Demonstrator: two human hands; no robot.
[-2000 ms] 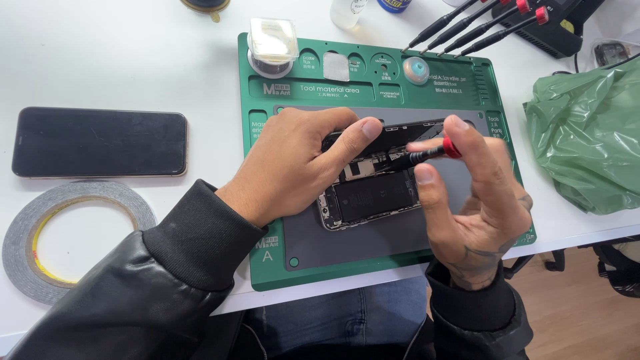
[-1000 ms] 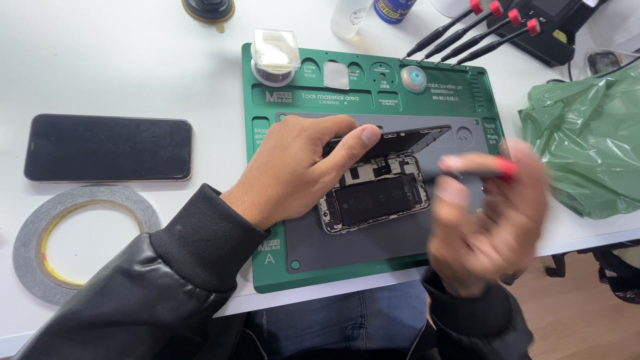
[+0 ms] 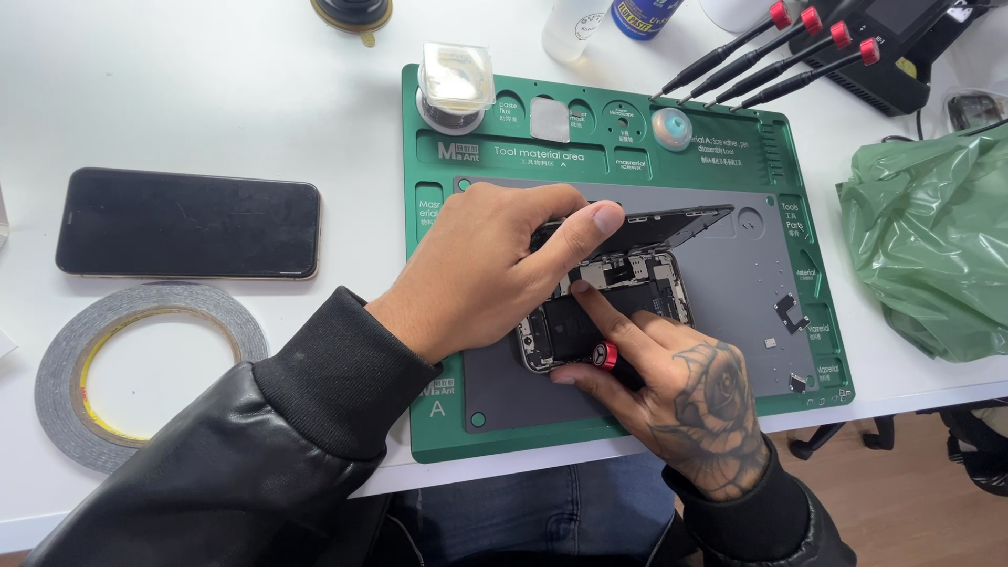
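An opened smartphone (image 3: 567,327) lies on the grey pad of a green repair mat (image 3: 441,441), its battery and inner parts bare. My left hand (image 3: 504,260) grips the phone's display assembly (image 3: 669,224) at its left end and keeps it tilted up along the far edge. With its index fingertip, my right hand (image 3: 669,378) presses inside the phone near the upper end of the battery. A precision screwdriver with a red cap (image 3: 605,354) is tucked in the right palm, and its tip is hidden. Tiny screws and small metal parts (image 3: 790,313) lie on the mat's right side.
Another smartphone (image 3: 189,224) and a roll of grey tape (image 3: 59,386) lie at left. Several screwdrivers (image 3: 787,83) lean along the mat's back edge. A solder spool (image 3: 449,114) stands at its back left corner. A green plastic bag (image 3: 929,244) is at right.
My right hand has moved left into the phone, the screwdriver now tucked in the palm instead of held out between the fingers. My left hand still holds the raised display.
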